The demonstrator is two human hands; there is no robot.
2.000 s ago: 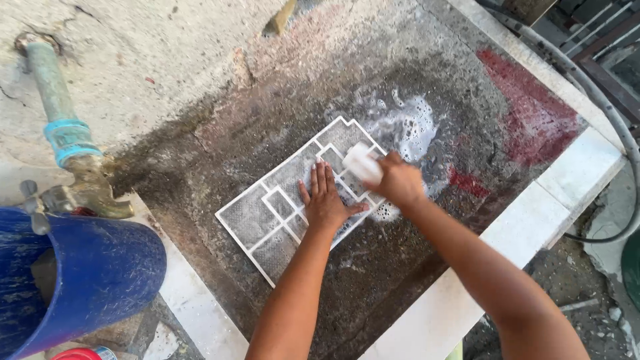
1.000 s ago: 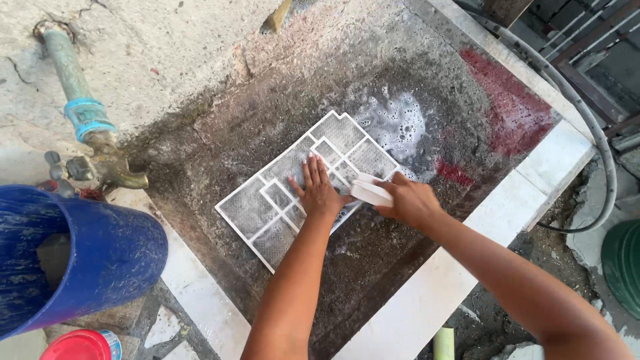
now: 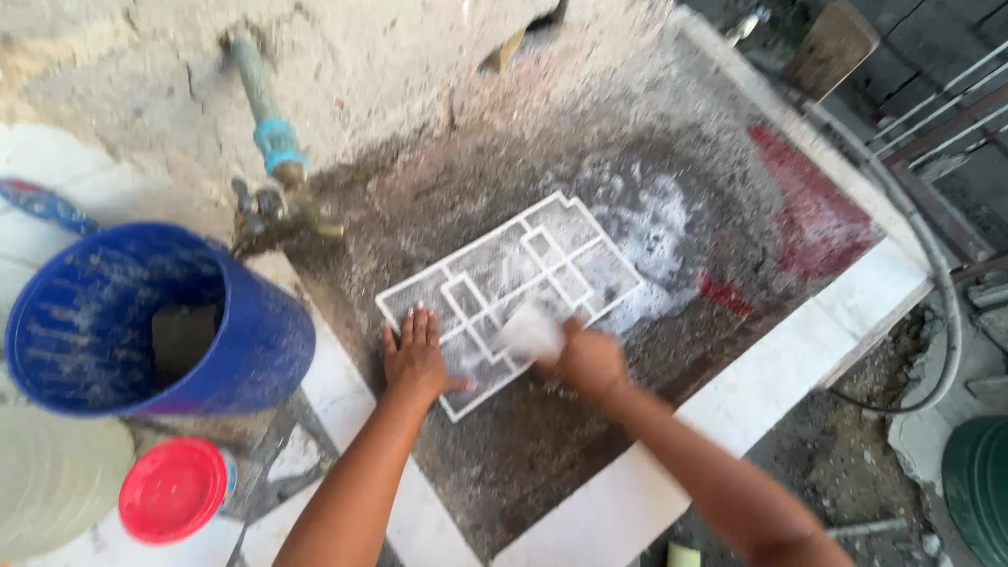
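A white plastic mesh filter frame lies flat on the wet floor of a concrete wash basin. My left hand presses on its lower left end, fingers spread. My right hand grips a white object, blurred by motion, against the lower middle of the mesh; its kind cannot be told, though it looks like a brush. White suds spread over the basin floor beyond the frame's right end.
Left of the basin are a blue bucket, a red-lidded tub and a brass tap on a wall pipe. White tile edging borders the basin. A grey hose and a green container are at the right.
My left hand has moved from the middle of the mesh to its lower left end. My right hand, with the white object, has shifted left along the frame.
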